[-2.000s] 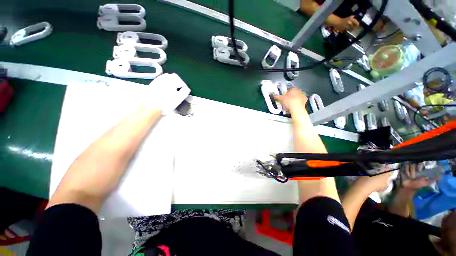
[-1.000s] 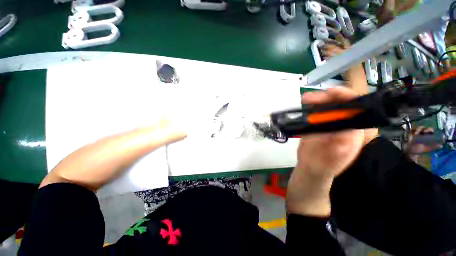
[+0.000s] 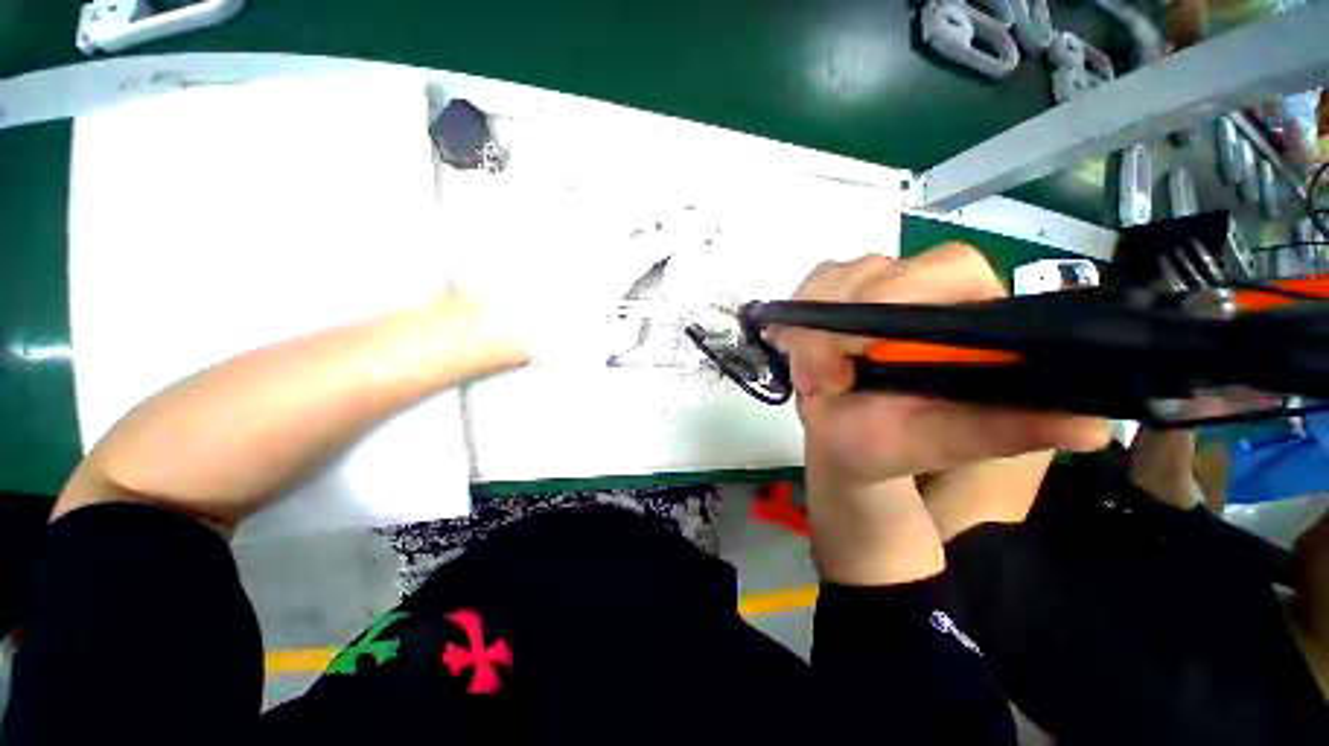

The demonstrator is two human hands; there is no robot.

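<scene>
The black auto-feed screwdriver [image 3: 1079,343] with its orange stripe lies across the right side of the view. My right hand [image 3: 904,372] is closed around its front part. Its silver nose and small curved black tube [image 3: 746,364] point left over the white sheet [image 3: 583,423]. A washed-out pale housing [image 3: 663,292] with grey shadows shows on the sheet just left of the nose. My left forearm reaches to the housing's left side. My left hand [image 3: 547,313] is gloved white and blends into the sheet, so its fingers and grip cannot be made out.
A small dark lump [image 3: 464,134] sits at the top of the sheets. White housings [image 3: 158,21] lie on the green belt [image 3: 583,51] at the top left and top right. A metal frame bar [image 3: 1122,124] crosses the upper right. Another person's arm is at the right.
My left hand has moved down from the sheet's top edge to its middle. My right hand has left the housings on the belt and taken hold of the screwdriver. The view has shifted.
</scene>
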